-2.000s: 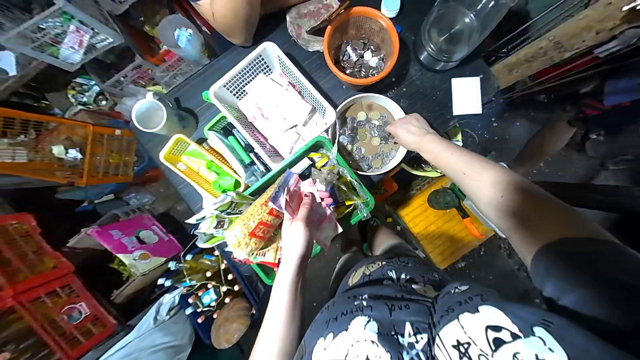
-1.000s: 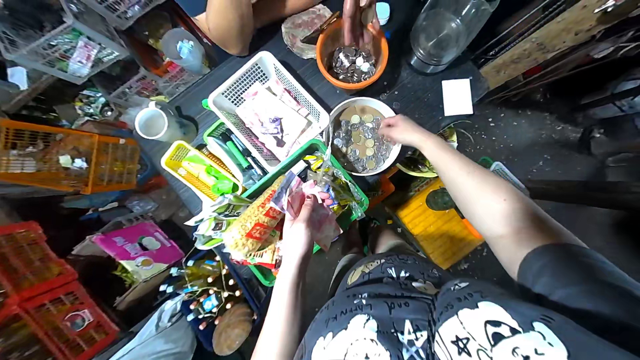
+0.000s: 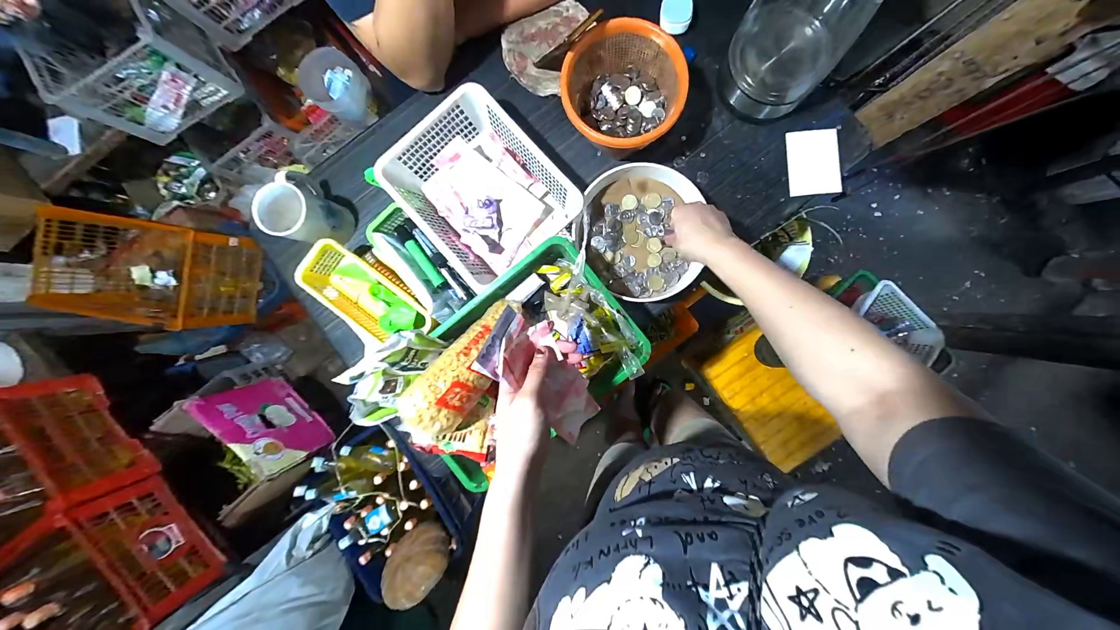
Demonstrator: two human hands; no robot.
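My left hand (image 3: 528, 385) grips a bunch of crumpled banknotes (image 3: 560, 394) above a green basket (image 3: 640, 352) with packaged goods. My right hand (image 3: 698, 231) reaches into the right side of a round white bowl (image 3: 602, 181) of coins (image 3: 646, 245); its fingertips are down among the coins, and whether they pinch one cannot be told. Left of the bowl, a white plastic basket (image 3: 404, 162) holds pinkish banknotes (image 3: 490, 206). Just behind the bowl stands an orange plastic basket (image 3: 573, 87) with silvery coins (image 3: 626, 103).
Another person's arm (image 3: 411, 39) rests at the far edge of the dark table (image 3: 525, 122). A large glass jar (image 3: 779, 52), a white paper square (image 3: 813, 163), a white mug (image 3: 282, 208) and a yellow basket (image 3: 319, 262) stand around. A yellow stool (image 3: 770, 402) is below right.
The other person's hand, in the orange basket one second ago, has left it. My right hand stays at the bowl, and my left hand still holds the banknotes.
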